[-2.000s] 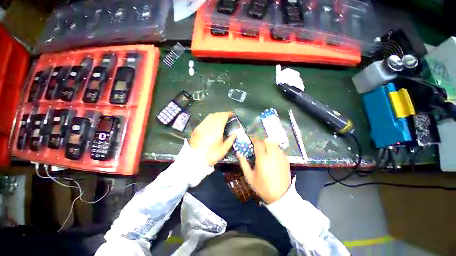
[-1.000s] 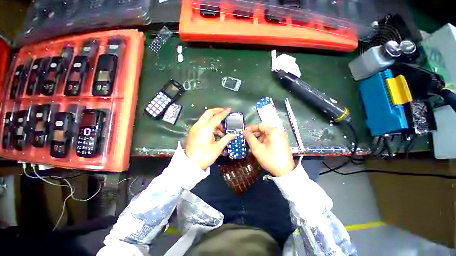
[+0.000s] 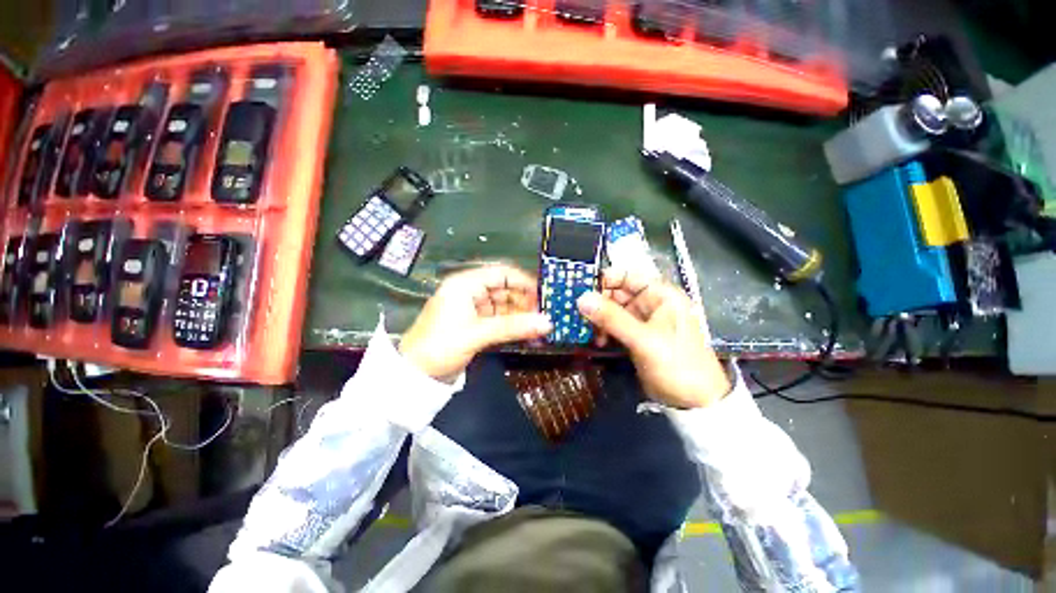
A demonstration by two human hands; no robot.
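A blue phone circuit board [image 3: 571, 269] with a dark screen at its far end and pale key contacts is held upright in view at the bench's front edge. My left hand [image 3: 473, 319] grips its lower left side, thumb on the contacts. My right hand [image 3: 655, 330] grips its lower right side, thumb on the face. A second board [image 3: 631, 246], blue and white, lies on the mat just beyond my right fingers. A keypad in a black frame [image 3: 379, 220] and a small pale piece [image 3: 402, 249] lie to the left.
Phone trays stand at the left [image 3: 303, 220] and back [image 3: 649, 72]. A clear lens frame [image 3: 547, 181] lies mid-mat. A thick black corded tool [image 3: 741, 220], tweezers [image 3: 686, 264], white crumpled material [image 3: 679, 139], a blue block [image 3: 897, 243] and a pale bottle [image 3: 877, 141] are at the right.
The board has been turned from tilted to facing me, and its screen looks dark now instead of pale. My hands have shifted to its lower sides, and the view has moved slightly.
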